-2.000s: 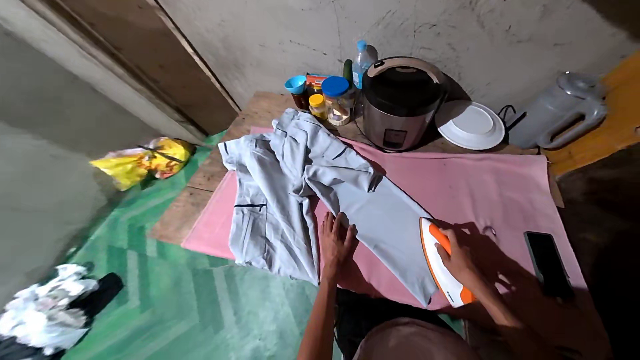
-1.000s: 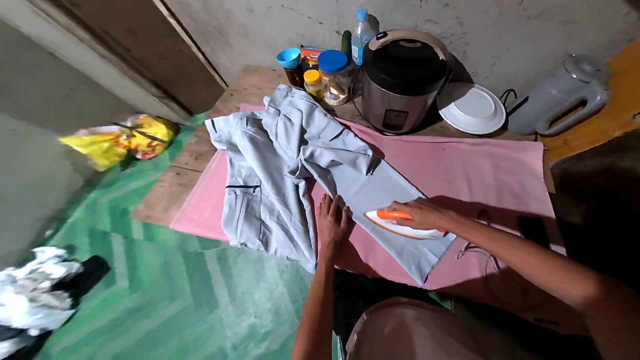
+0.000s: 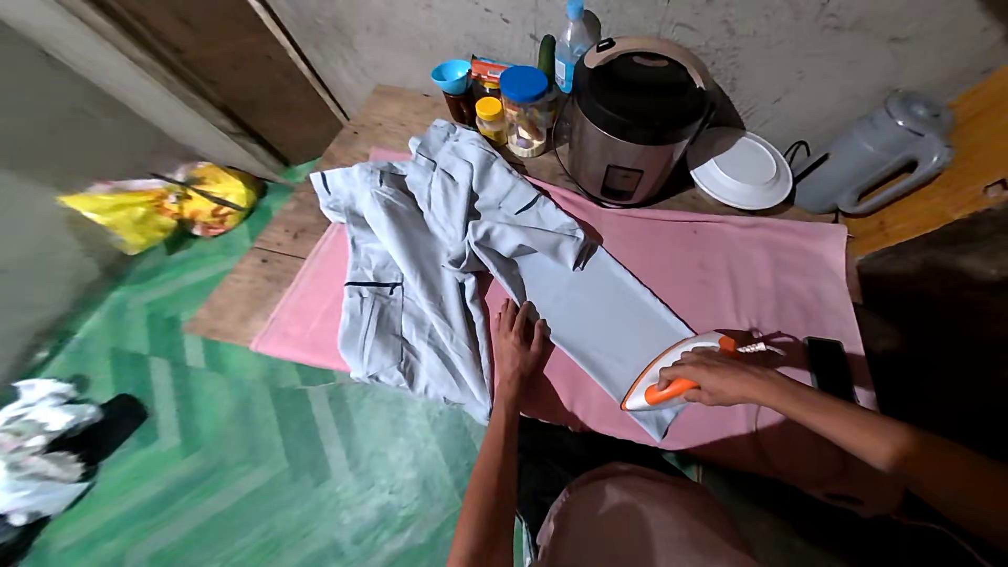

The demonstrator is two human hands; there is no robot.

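Note:
Light grey trousers (image 3: pixel 583 315) lie on a pink cloth (image 3: pixel 756 276) spread over a wooden table. One leg is laid out flat toward me; the other leg and the waist are rumpled. My right hand (image 3: pixel 709 378) grips the orange handle of a white and orange clothes iron (image 3: pixel 668 364), whose soleplate rests across the lower end of the flat leg. My left hand (image 3: pixel 520 342) lies on the pink cloth between the two legs, its fingertips at the flat leg's edge, fingers slightly apart, holding nothing.
Along the wall stand a rice cooker (image 3: pixel 638 118), a jar with a blue lid (image 3: pixel 525 110), a plastic bottle (image 3: pixel 572 47), white plates (image 3: pixel 740 169) and a grey jug (image 3: pixel 874 157). A phone (image 3: pixel 830 368) lies right of the iron. Yellow bags (image 3: pixel 165 205) sit on the green floor.
Since one second ago, the iron in my right hand has moved down the flat leg toward its hem and turned, its tip now pointing nearer to me. My left hand stays between the legs.

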